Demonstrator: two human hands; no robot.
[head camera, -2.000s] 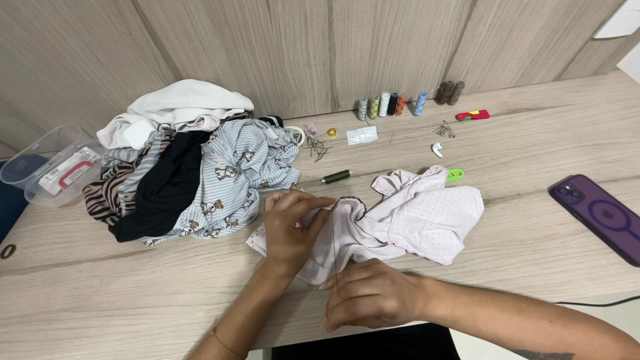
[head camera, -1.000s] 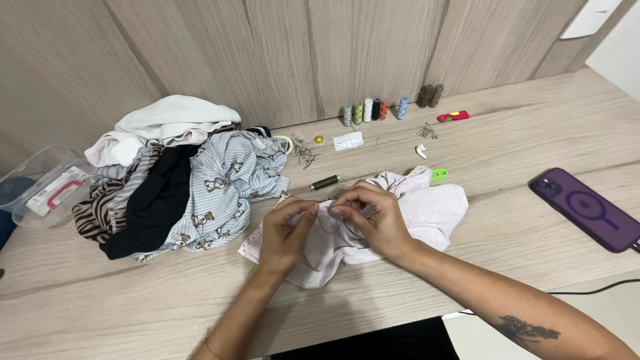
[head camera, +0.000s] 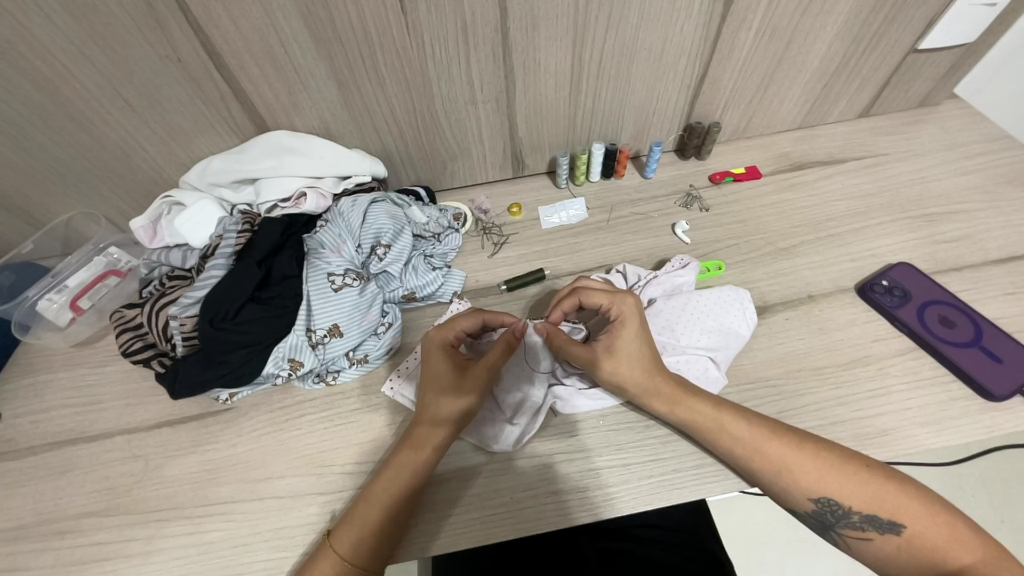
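A pale pink dotted garment (head camera: 688, 336) lies bunched on the wooden table under both hands. My left hand (head camera: 472, 356) pinches its dark-trimmed edge between thumb and index finger. Close beside it, my right hand (head camera: 600, 332) pinches the same edge, the fingertips of the two hands nearly touching. A dark thread (head camera: 528, 360) loops down from the edge over the cloth; no needle can be made out between the fingers. Just beyond the hands lies a dark green thread spool (head camera: 524, 280). A bright green plastic tool (head camera: 710, 270) sticks out behind the garment.
Folded clothes (head camera: 264, 280) are heaped at left beside a clear plastic box (head camera: 80, 296). Several thread spools (head camera: 596, 162) stand along the back panel, near safety pins (head camera: 693, 198), a red cutter (head camera: 734, 174) and a white earbud (head camera: 681, 232). A purple-cased phone (head camera: 948, 328) lies at right.
Two seconds ago my right hand was lower, nearer the table's front edge; it rose to the garment's edge beside my left hand, where it remains.
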